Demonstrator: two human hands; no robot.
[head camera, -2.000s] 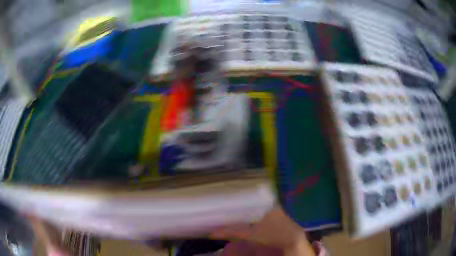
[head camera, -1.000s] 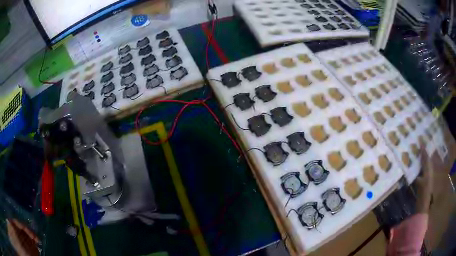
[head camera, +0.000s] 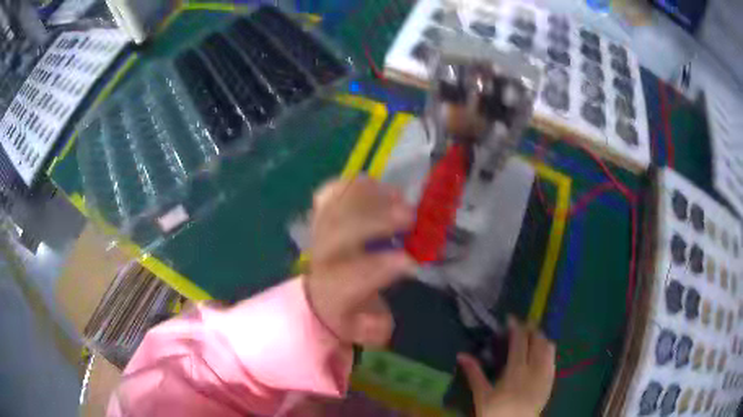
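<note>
The toggle-clamp test fixture (head camera: 485, 220) stands on its grey plate, with its red handle (head camera: 438, 204) pointing down toward me. My left hand (head camera: 358, 252) is blurred, with bent fingers at the left side of the red handle; I cannot tell whether they grip it. A dark blue piece (head camera: 383, 243) shows partly behind that hand. My right hand (head camera: 517, 375) is low in front of the fixture, thumb and fingers apart around a small dark thing (head camera: 489, 346). Slim silver tweezers (head camera: 475, 309) lie beside it, blurred. I cannot tell whether the right hand holds anything.
A clear blister tray (head camera: 138, 147) with dark parts in some rows lies at the left. White foam boards stand behind the fixture (head camera: 521, 61), at the right (head camera: 709, 285) and far left (head camera: 53, 89). Red wires (head camera: 607, 183) cross the mat. A cardboard box (head camera: 102, 281) is at lower left.
The view has swung left. The foam board held low in front two seconds ago is out of my hands. My left hand has come to the red handle, my right hand to the fixture's front.
</note>
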